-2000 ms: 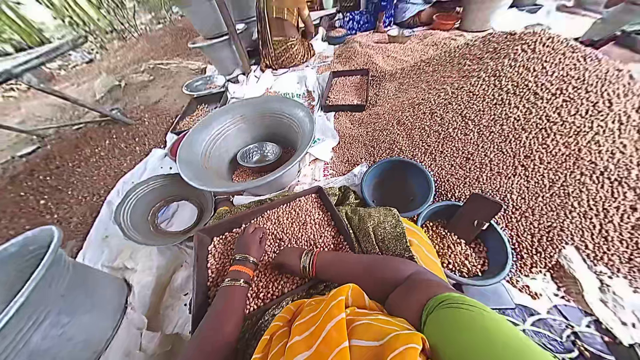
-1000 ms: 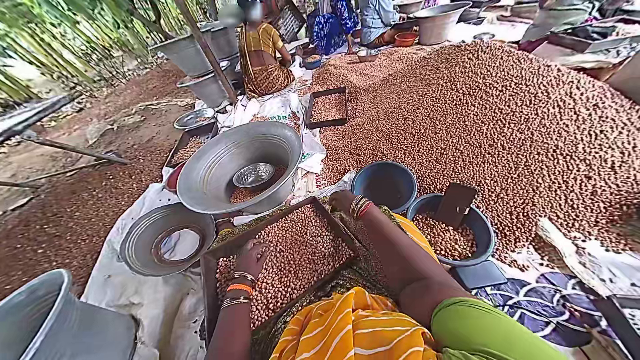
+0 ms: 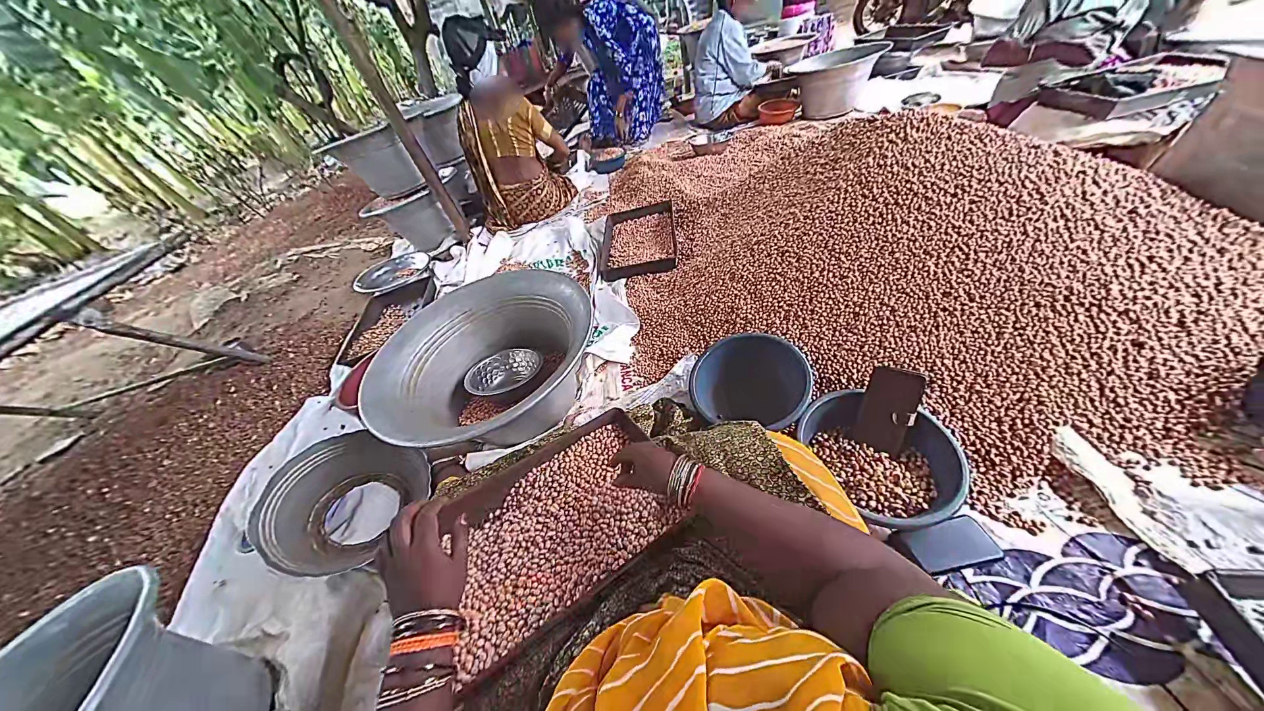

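A dark rectangular tray (image 3: 513,657) full of small pinkish-brown nuts or seeds (image 3: 558,533) rests on my lap. My left hand (image 3: 425,558), with bangles and an orange band at the wrist, lies over the tray's left edge, fingers apart. Over the upper right part of the tray, my right hand (image 3: 647,466) touches the nuts with bent fingers; whether it pinches any is too small to tell. Close beyond the tray stands a wide metal basin (image 3: 444,346) with a perforated metal bowl (image 3: 504,371) inside.
A large heap of nuts (image 3: 938,247) fills the right. Near my right arm are an empty blue tub (image 3: 750,380), another blue tub (image 3: 948,464) holding nuts and a dark phone-like object (image 3: 889,407). Metal basins (image 3: 281,504) stand left. Several people sit or bend farther back, near another tray (image 3: 640,242).
My left hand has moved from the nuts to the tray's left edge. My right hand, at the tray's far right corner one second ago, is over the nuts. The view has tilted up.
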